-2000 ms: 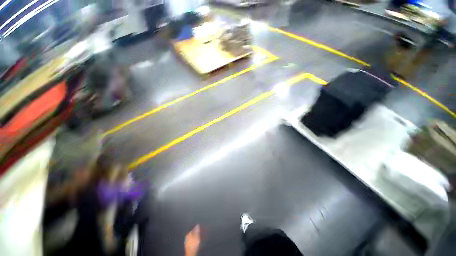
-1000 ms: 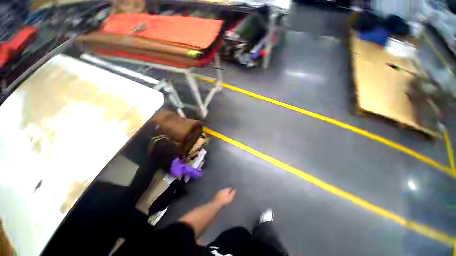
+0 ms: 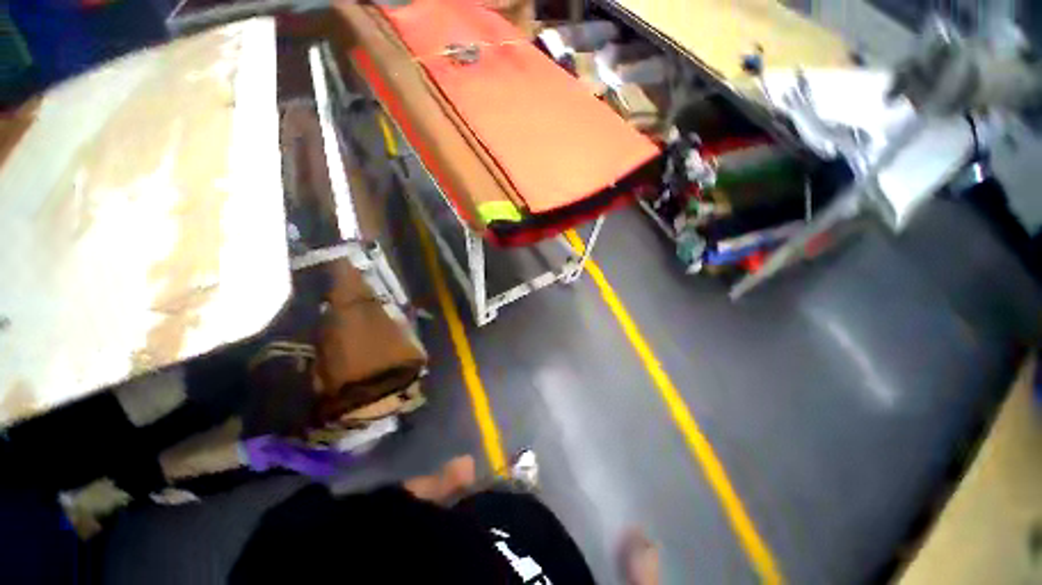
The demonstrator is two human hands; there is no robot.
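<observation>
My left hand (image 3: 446, 478) is low in the middle, blurred and partly hidden by my black clothing; nothing shows in it. My right hand (image 3: 640, 557) is a small blur at the bottom edge, over the floor; its fingers cannot be made out. The orange fabric stack (image 3: 548, 109) lies on a stand with white-grey metal legs, ahead of me. A pale cord (image 3: 486, 48) crosses its far part. A brown fabric bundle (image 3: 429, 126) with a lime-green end lies along its left side. Neither hand touches them.
A worn white-topped table (image 3: 149, 217) stands at the left. Brown folded cloth (image 3: 363, 343) and purple material (image 3: 291, 456) lie low beside and below it. Remnant rolls (image 3: 754, 200) sit under a tan-topped table (image 3: 731, 40) at the right. Yellow lines (image 3: 674, 394) cross the grey floor.
The view has swung left, so the orange stack is now central and nearer. The pallet-like tan platform has left the view. My right hand now shows at the bottom.
</observation>
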